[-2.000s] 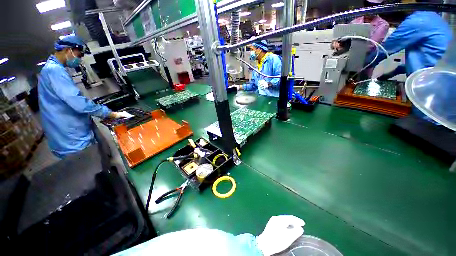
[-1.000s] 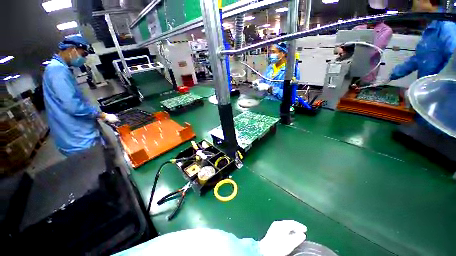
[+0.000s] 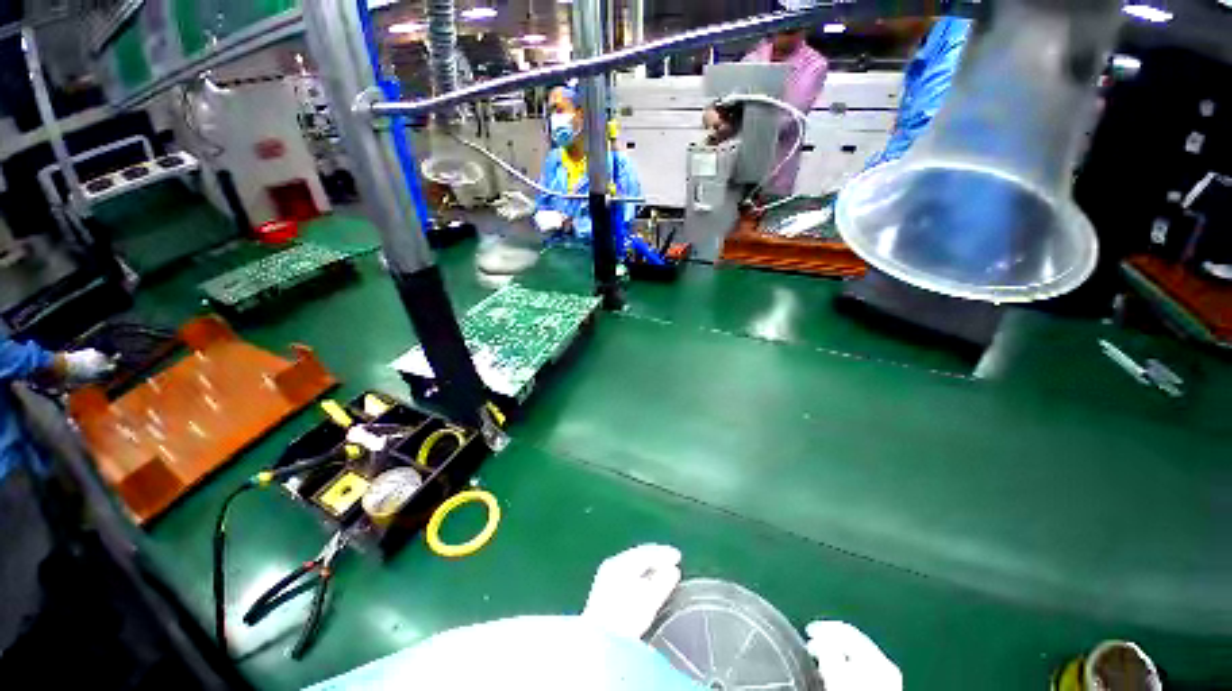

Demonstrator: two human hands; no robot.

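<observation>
A round clear-grey plastic disc point(image 3: 731, 640) with faint spokes is at the bottom edge, partly cut off. My left hand point(image 3: 632, 590), in a white glove, holds its left rim with curled fingers. My right hand point(image 3: 854, 656), also white-gloved and cut off by the bottom edge, is at its right rim; its fingertips meet the rim. The undersides of both hands are hidden.
A black toolbox point(image 3: 401, 532), a yellow tape roll point(image 3: 464, 524) and pliers point(image 3: 300, 594) lie left. Behind stand a metal post point(image 3: 405, 203), a green circuit board point(image 3: 520, 332) and an orange tray point(image 3: 196, 412). A clear hood point(image 3: 966, 243) hangs right; a small tin point(image 3: 1119, 671) is bottom right.
The view has swung right. My right hand has come into view at the disc's right side, and more of the disc shows. The tin has also come into view.
</observation>
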